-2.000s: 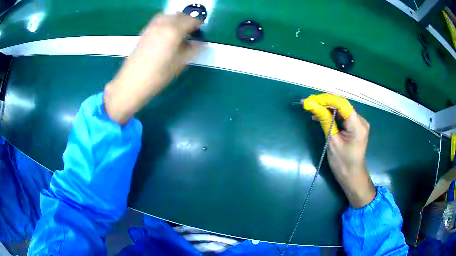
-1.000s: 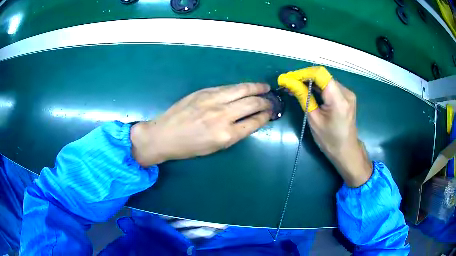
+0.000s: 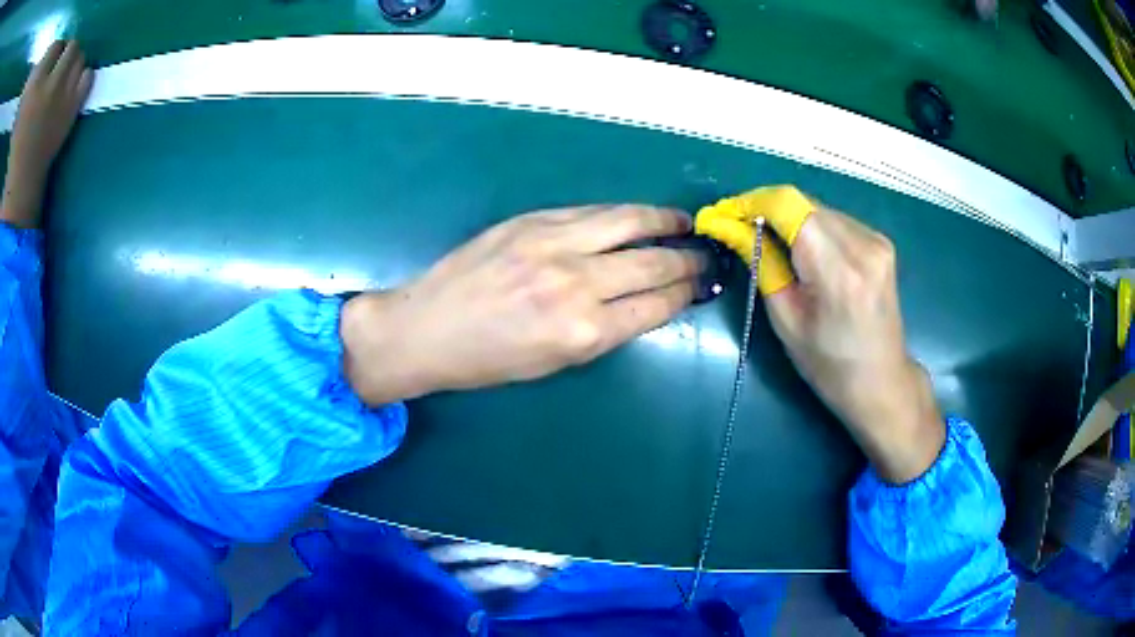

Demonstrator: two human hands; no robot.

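A round black part (image 3: 714,276) lies on the dark green tabletop, mostly hidden by fingers. My left hand (image 3: 535,292), bare, holds it from the left with the fingers over it. My right hand (image 3: 840,292) wears yellow finger coverings (image 3: 766,230) on thumb and index finger. Their tips are pinched at the part's upper edge. A thin silver-grey beaded strand (image 3: 732,417) hangs from the right fingers down past the table's front edge. What the right fingertips pinch at the part is too small to tell.
Beyond the white rail (image 3: 498,81), a green belt (image 3: 535,25) carries several black parts, one (image 3: 680,30) near the top middle. Another person's hand (image 3: 52,93) rests by the rail at far left. An open cardboard box (image 3: 1080,479) stands at right.
My left hand has brought a black part from the belt to the right hand. The yellow-covered fingertips now meet its edge. Another person's hand has appeared at far left. The belt parts have shifted left.
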